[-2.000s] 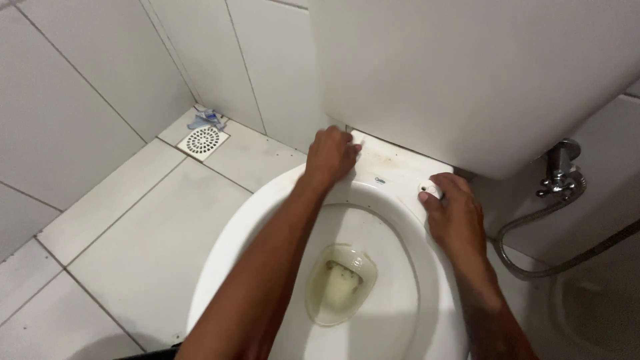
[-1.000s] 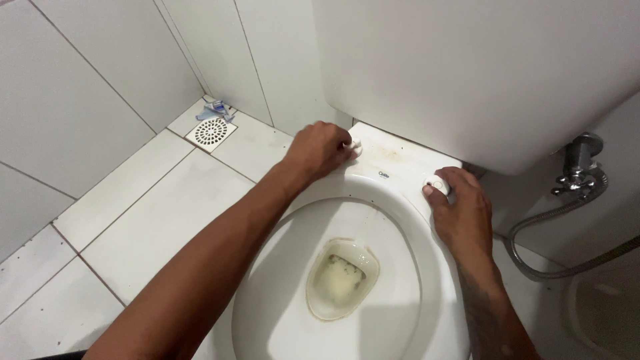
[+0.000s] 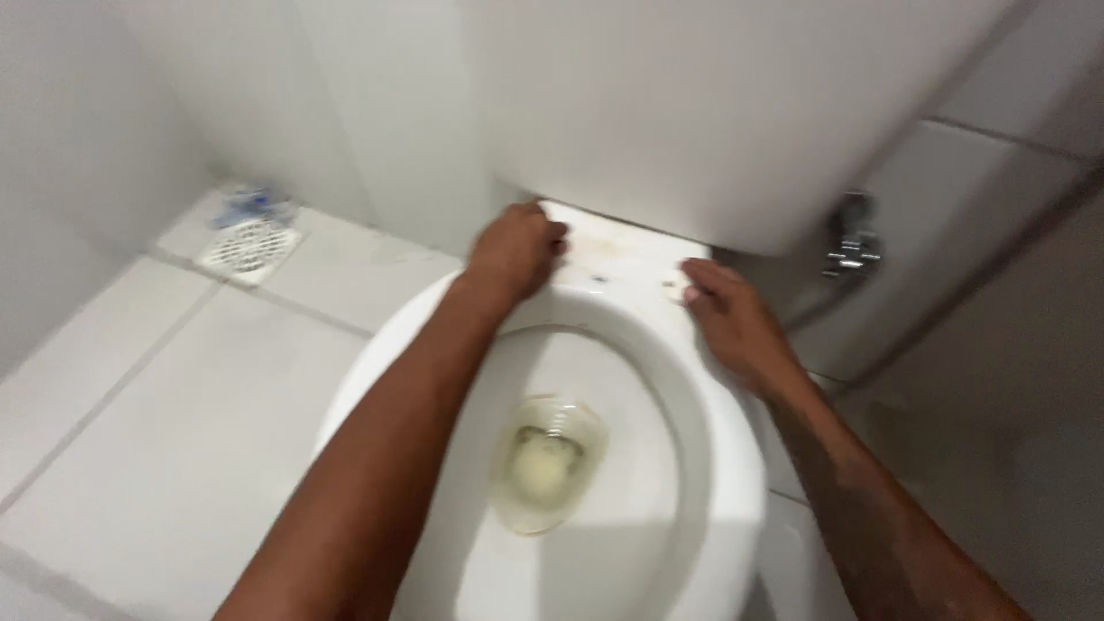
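Note:
A white ceramic toilet bowl (image 3: 737,483) with no seat on it fills the middle of the head view, with yellowish water inside. My left hand (image 3: 517,250) is curled at the left end of its stained rear ledge (image 3: 617,246); whatever lies under those fingers is hidden. At the ledge's right end, thumb and fingertips of my right hand (image 3: 733,319) are on a small white fitting (image 3: 674,289) with a dark spot beside them. Motion blur softens its outline. The two hands are apart, on either side of the ledge.
The white cistern (image 3: 655,112) overhangs the ledge closely from behind. A chrome valve (image 3: 852,246) with a hose is on the right. To the left, a floor drain grate (image 3: 250,250) has a crumpled blue item (image 3: 254,205) behind it on the tiles. Walls stand close on both sides.
The view has shifted and blurred. Both hands remain at the same two ends of the rear ledge.

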